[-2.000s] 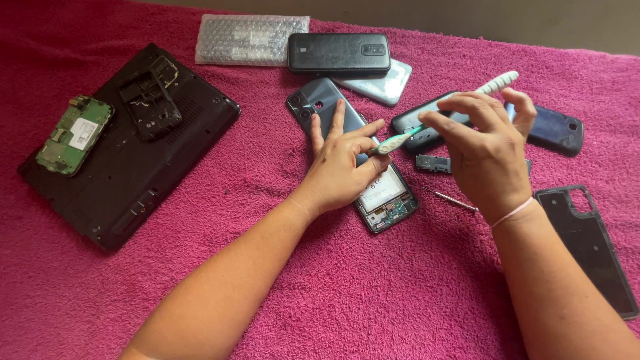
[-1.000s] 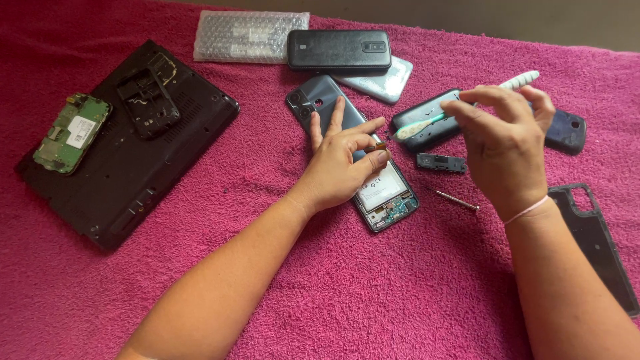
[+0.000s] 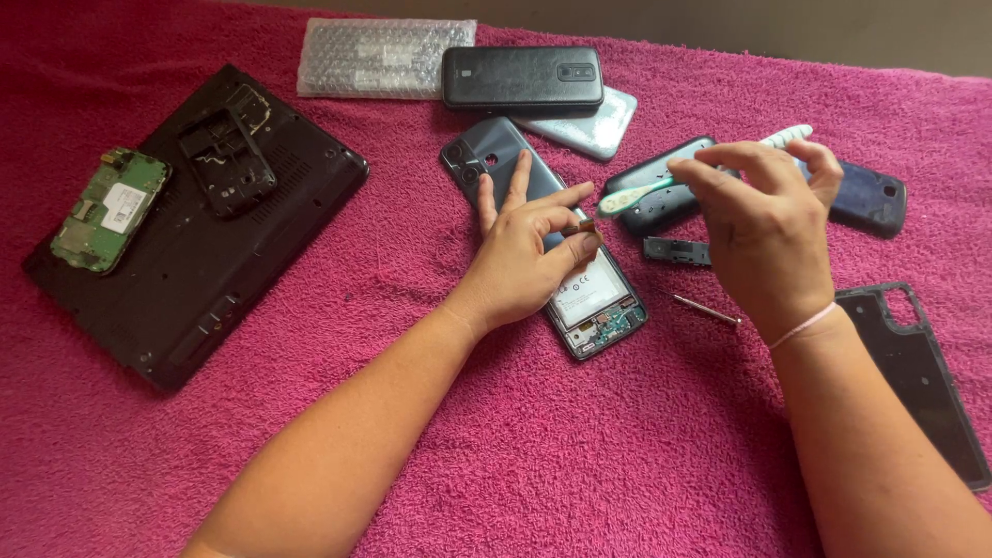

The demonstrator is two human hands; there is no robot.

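Observation:
My left hand [image 3: 527,252] rests on an opened smartphone [image 3: 597,271], two fingers spread over its grey back. Its thumb and a bent finger pinch a small brown strip [image 3: 580,228], which looks like a flex cable. The phone's white battery [image 3: 593,293] and green lower circuit board [image 3: 618,322] are exposed. My right hand [image 3: 763,201] holds a white and green toothbrush [image 3: 635,198] by its neck, the head just right of the pinched strip. Under the toothbrush lies a black phone [image 3: 651,174]. A black plastic phone part [image 3: 676,251] and a thin screwdriver [image 3: 705,308] lie below it.
A black laptop [image 3: 194,279] at left bears a green phone board [image 3: 101,221] and a black frame [image 3: 227,163]. Behind are a bubble-wrapped item [image 3: 372,58], a black-cased phone [image 3: 521,77] and a silver panel [image 3: 593,124]. A dark blue phone [image 3: 868,198] and a black back cover [image 3: 914,372] lie right.
Two seconds ago the toothbrush head was at the left hand's fingertips; it moved away to the right, and is now back near them. The left hand has stayed on the phone.

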